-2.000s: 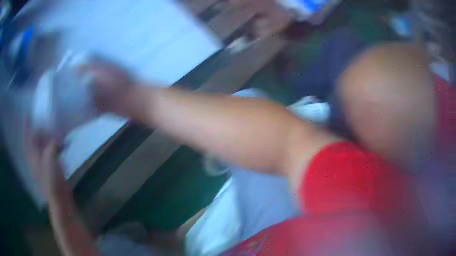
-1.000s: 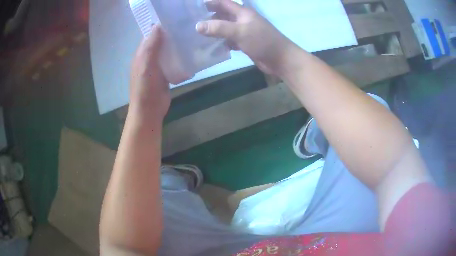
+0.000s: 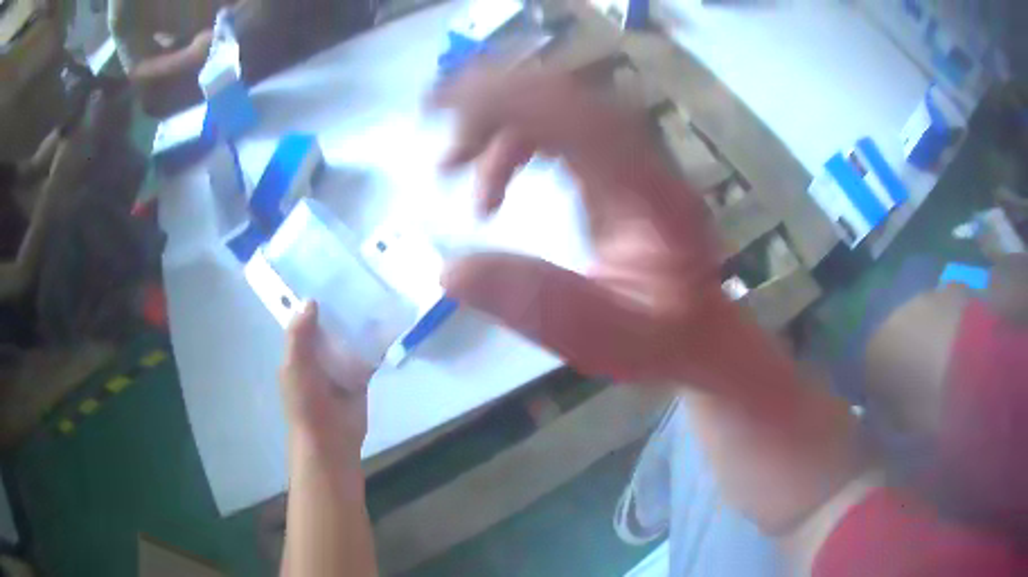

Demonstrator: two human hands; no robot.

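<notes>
A white to translucent appliance housing (image 3: 338, 282) is tilted over the white board, with small dark marks on its side. My left hand (image 3: 327, 378) holds its lower end, thumb on the near side. My right hand (image 3: 575, 225) is raised to the right of the housing, blurred and close to the camera, fingers spread and holding nothing. A blue-and-white item (image 3: 422, 329) shows just right of the housing, partly hidden; I cannot tell if it is a box edge.
Blue-and-white cartons (image 3: 285, 175) stand on the white board (image 3: 214, 428) behind the housing. More cartons (image 3: 863, 186) stand on a second board at the right. A wooden pallet (image 3: 541, 473) edge lies under the near board. Another person's hand (image 3: 169, 65) is at the far left.
The view has shifted to show more of the boards and cartons. My right hand has come off the housing and opened. My left hand still holds the housing, now turned.
</notes>
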